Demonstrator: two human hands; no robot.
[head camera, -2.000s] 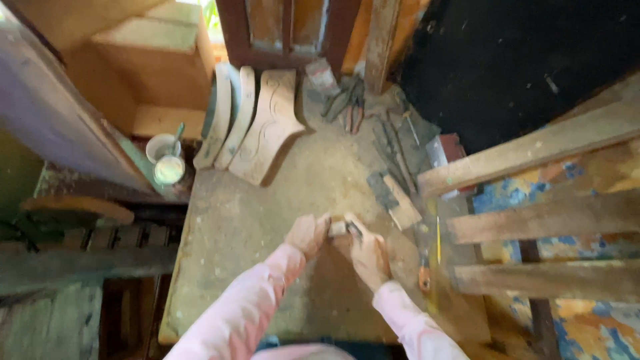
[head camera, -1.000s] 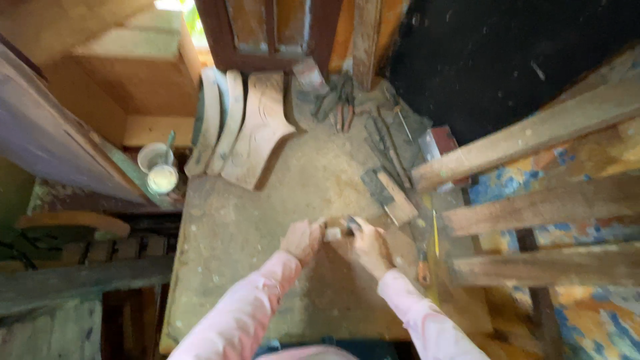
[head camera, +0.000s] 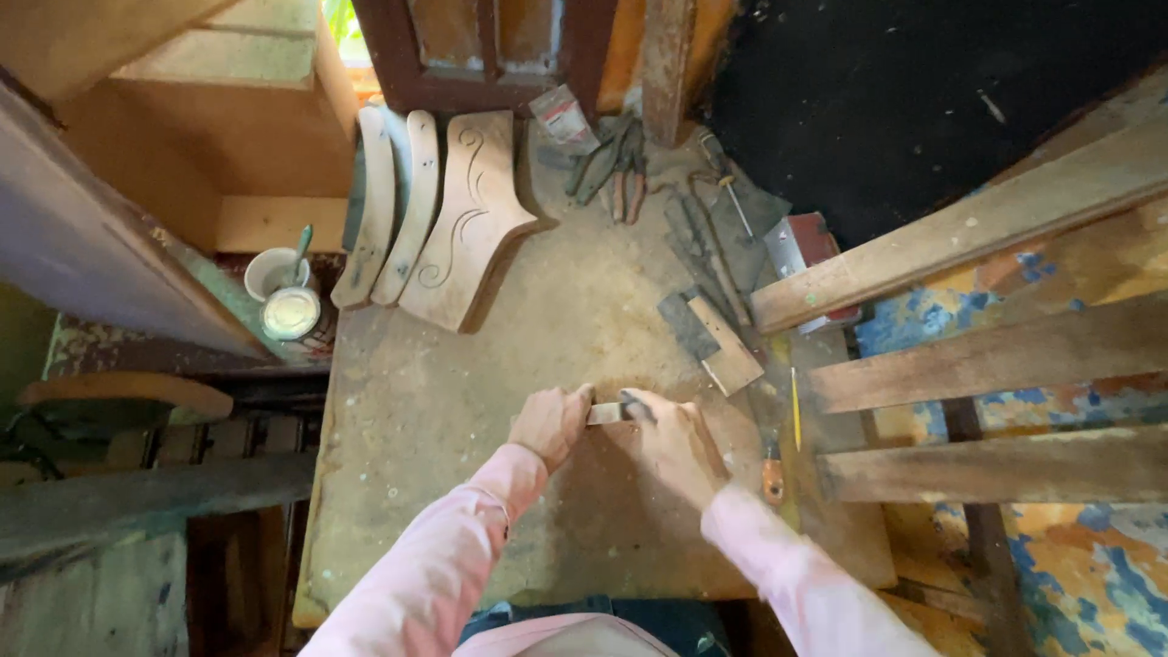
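Note:
Over the near middle of the worn wooden table (head camera: 438, 383), my left hand (head camera: 552, 426) grips one end of a small pale wooden piece (head camera: 605, 413). My right hand (head camera: 673, 443) is closed around a dark pad or block (head camera: 637, 406) at the piece's other end; its exact kind is unclear. Beyond the hands, to the left, lies a carved wooden panel (head camera: 470, 214) with scroll grooves, beside two curved wooden slats (head camera: 412, 210). To the right of my hands a flat wooden offcut (head camera: 725, 347) rests by a dark grey sheet (head camera: 689, 324).
Pliers (head camera: 630, 173), a screwdriver (head camera: 735, 205) and other tools lie at the back right. A yellow pencil (head camera: 796, 411) and an orange-handled tool (head camera: 773, 479) are at the right edge. Wooden rails (head camera: 985, 365) stand right; a white cup (head camera: 276, 272) and an open can (head camera: 292, 313) stand left.
Both hands stay at about the same place over the table, and my right hand has shifted slightly against the small wooden piece. The other things lie where they were.

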